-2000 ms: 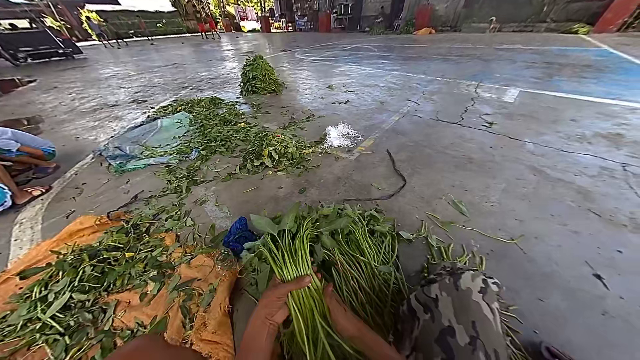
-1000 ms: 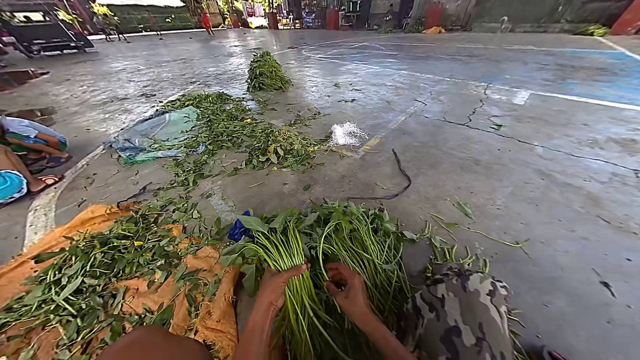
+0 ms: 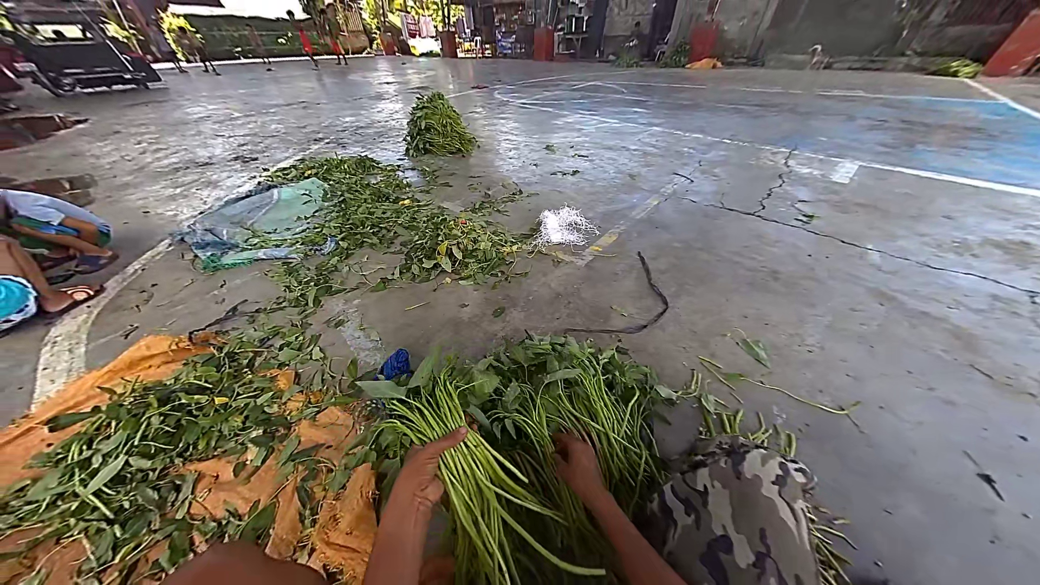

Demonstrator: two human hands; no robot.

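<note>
My left hand grips a bundle of long-stemmed leafy greens, its thumb laid over the pale green stems. Just right of it, my right hand reaches into a larger heap of the same greens; its fingertips are hidden among the stems, so whether it holds any does not show. The heap lies on the concrete before me, beside my knee in camouflage cloth. A blue bunched item lies behind the bundle's leaves.
Loose leaves cover an orange sheet at left. Beyond are a teal sheet, scattered greens, white strands, a black cord and an upright bundle. People's legs show at far left.
My right hand has moved away from the held bundle, rightward into the heap. My left hand has stayed on the bundle.
</note>
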